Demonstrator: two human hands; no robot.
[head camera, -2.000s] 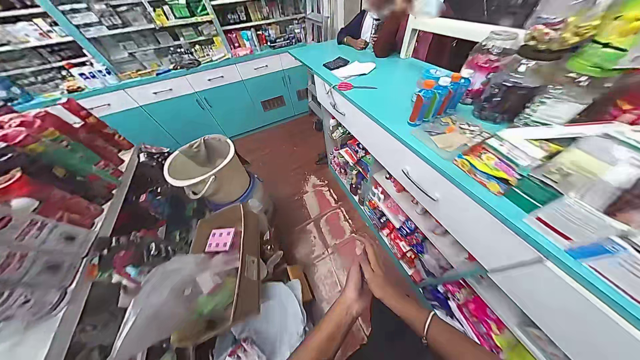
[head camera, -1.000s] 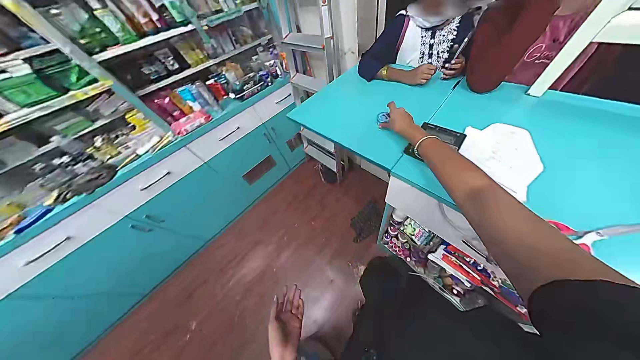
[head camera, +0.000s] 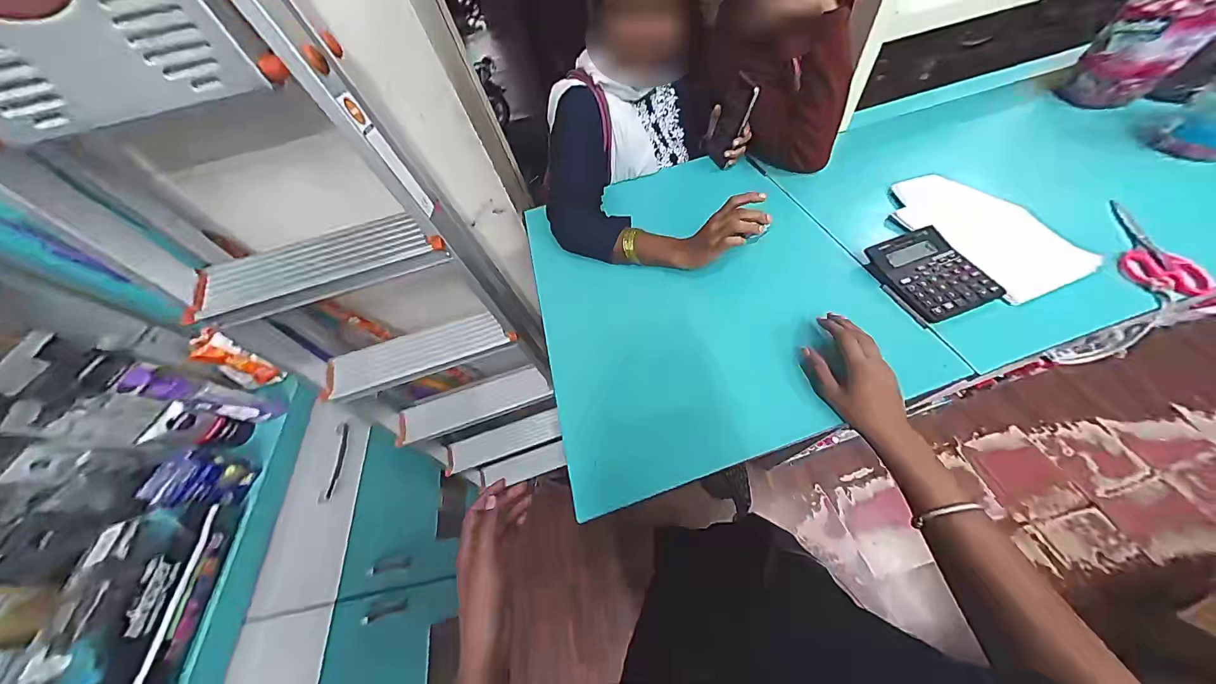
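Note:
My right hand (head camera: 855, 375), with a metal bangle on the wrist, is over the near edge of the turquoise counter (head camera: 665, 351); its fingers are apart and hold nothing. My left hand (head camera: 492, 541) hangs low beside the counter's left corner, near the foot of an aluminium stepladder (head camera: 427, 351), and nothing shows in it. Beyond my right hand a black calculator (head camera: 934, 275) lies against a white sheet or bag (head camera: 1007, 237). Scissors with pink handles (head camera: 1167, 271) lie farther right. Across the counter, a person's hand (head camera: 727, 233) touches a small item, mostly hidden by the fingers.
Two people stand behind the counter; one holds a phone (head camera: 733, 128). White and turquoise cabinets (head camera: 332, 513) and a shelf of packaged goods (head camera: 142, 475) are at the left. Jars (head camera: 1140, 47) stand at the back right. Worn red floor tiles (head camera: 1073, 484) show below the counter.
My right hand has drawn back from the small blue item on the counter, and the other person's hand has reached onto the counter. Two seconds ago my hands were together. The view has swung strongly.

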